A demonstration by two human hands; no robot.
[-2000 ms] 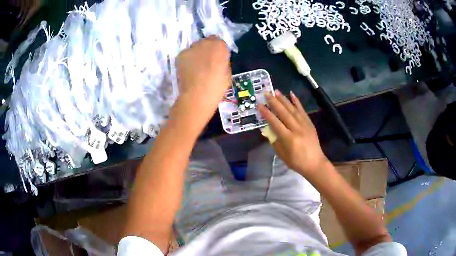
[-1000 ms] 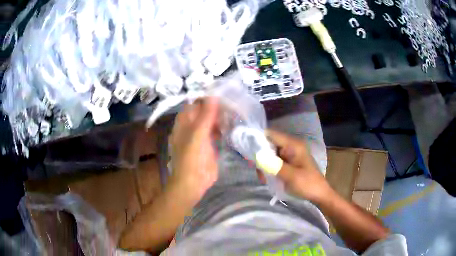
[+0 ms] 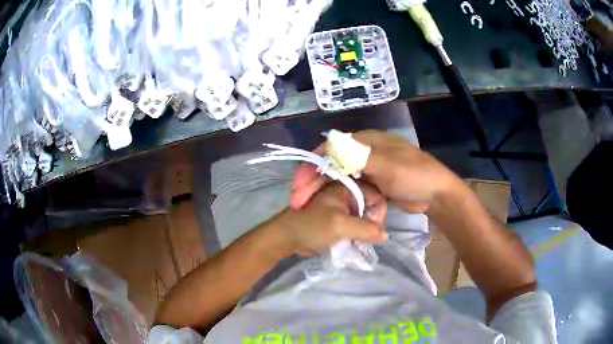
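Observation:
My left hand grips a bagged white power cord above my lap; the clear bag bunches below the hand. The cord's split white lead ends point left. My right hand is beside and partly over it, holding a short cream-yellow stub tool against the cord near the leads. Some fingers of both hands are hidden. A white socket housing with a green circuit board lies open at the bench edge.
A heap of bagged cords with white plugs covers the bench at left. A mallet lies right of the housing, its black grip past the edge. White U-clips lie at upper right. Cardboard is below; a dark round object is at right.
My left hand took a bagged cord from the heap to my lap. The cord's lead ends now stick out leftward, with the stub tool beside them. The view has shifted, so the bench sits higher.

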